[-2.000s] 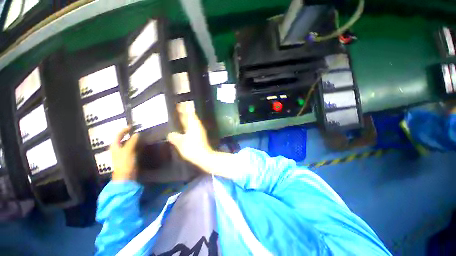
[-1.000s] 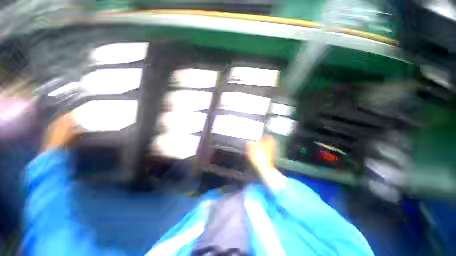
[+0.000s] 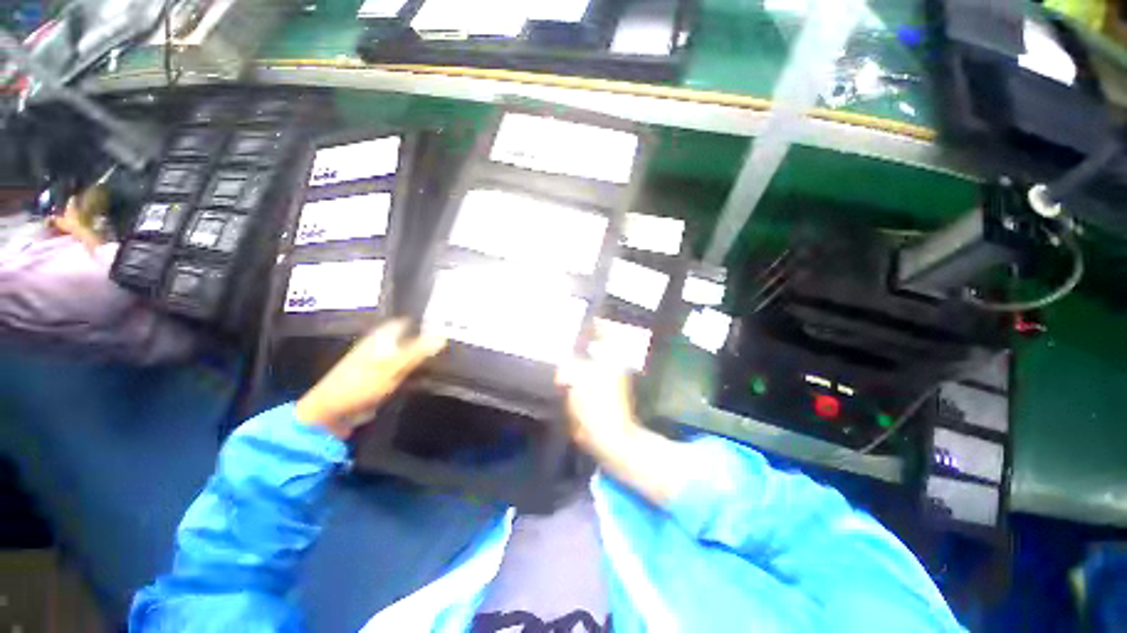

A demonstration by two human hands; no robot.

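A dark phone tray (image 3: 475, 404) lies in front of me, its near end tilted toward my body. Three white phone covers (image 3: 509, 303) show in its upper pockets; the near pocket is dark. My left hand (image 3: 371, 377) is on the tray's left edge. My right hand (image 3: 598, 393) is on its right edge, fingertips blurred against the bright covers. Part of another tray with white covers (image 3: 638, 283) shows at the right, partly hidden by the held tray. A tray with three white covers (image 3: 334, 286) lies to the left.
A black small-pocket tray (image 3: 204, 223) lies far left beside another person's arm (image 3: 87, 291). Paper slips (image 3: 707, 329) lie right of the trays. A black fixture with a red button (image 3: 827, 406) and a tray of covers (image 3: 964, 454) stand right. A pale post (image 3: 772, 155) rises behind.
The view has swung left and settled. My left hand has left the far-left tray seen a second ago and now holds a tray between both hands, over the middle of the bench.
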